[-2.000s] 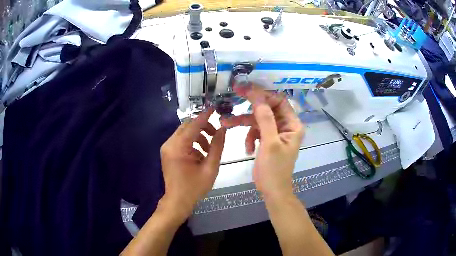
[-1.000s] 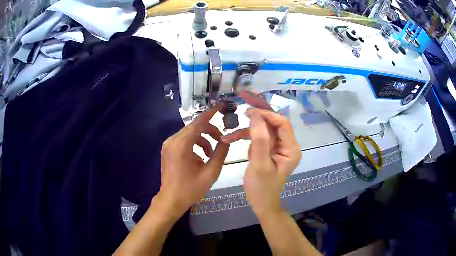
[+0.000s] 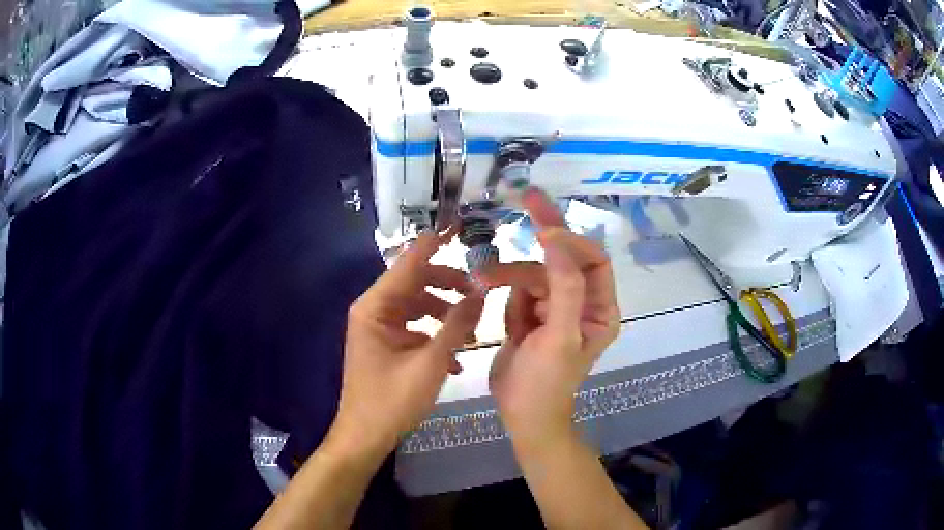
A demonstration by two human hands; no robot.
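The white lockstitch machine head (image 3: 642,129) with a blue stripe stands in front of me. My left hand (image 3: 399,342) is below the left end of its arm, fingers curved and a little apart. My right hand (image 3: 559,321) is beside it, its fingers bent. Fingertips of both hands meet or nearly meet just below the dark lower knob (image 3: 479,246). One right finger reaches up close to the tension assembly (image 3: 514,171). No thread can be made out between the fingers. The needle area is largely hidden behind my left fingers.
A large navy garment panel (image 3: 186,290) covers the left side. Grey pieces with dark edges (image 3: 114,78) lie behind it. Scissors with green and yellow handles (image 3: 754,321) lie on the right of the bed. A white cloth (image 3: 859,285) lies at the right end, and a blue thread stand (image 3: 864,83) is behind.
My right hand has moved a little left and lower. Its fingertips are now close beside my left thumb. The left hand has stayed near the knob. The view has shifted slightly.
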